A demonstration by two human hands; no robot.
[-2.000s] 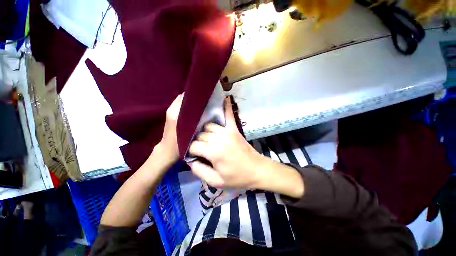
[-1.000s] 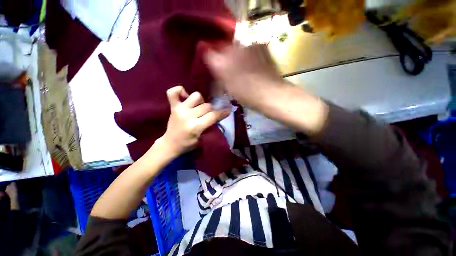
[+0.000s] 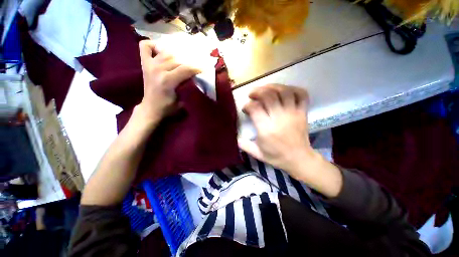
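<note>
The maroon cloth panel (image 3: 194, 135) lies at the table's front edge and hangs over it toward the lap. A narrow maroon strip (image 3: 225, 85) of it runs up toward the bright lamp glow. My left hand (image 3: 163, 83) grips the cloth near its upper left, with the fingers bent. My right hand (image 3: 277, 123) is blurred, at the right edge of the cloth; whether it holds the cloth cannot be told. Dark machine parts (image 3: 201, 15) show at the top, partly cut off.
Black-handled snips (image 3: 400, 37) and yellow-orange tufts (image 3: 269, 17) lie at the back right. A brown cardboard strip (image 3: 58, 138) is at the left table edge. A blue basket (image 3: 171, 206) stands below the table. More maroon cloth (image 3: 395, 163) hangs at the right.
The maroon panel has been pulled down and toward the lap, uncovering the lit area by the machine. My left hand has moved up and left; my right hand has moved down and right.
</note>
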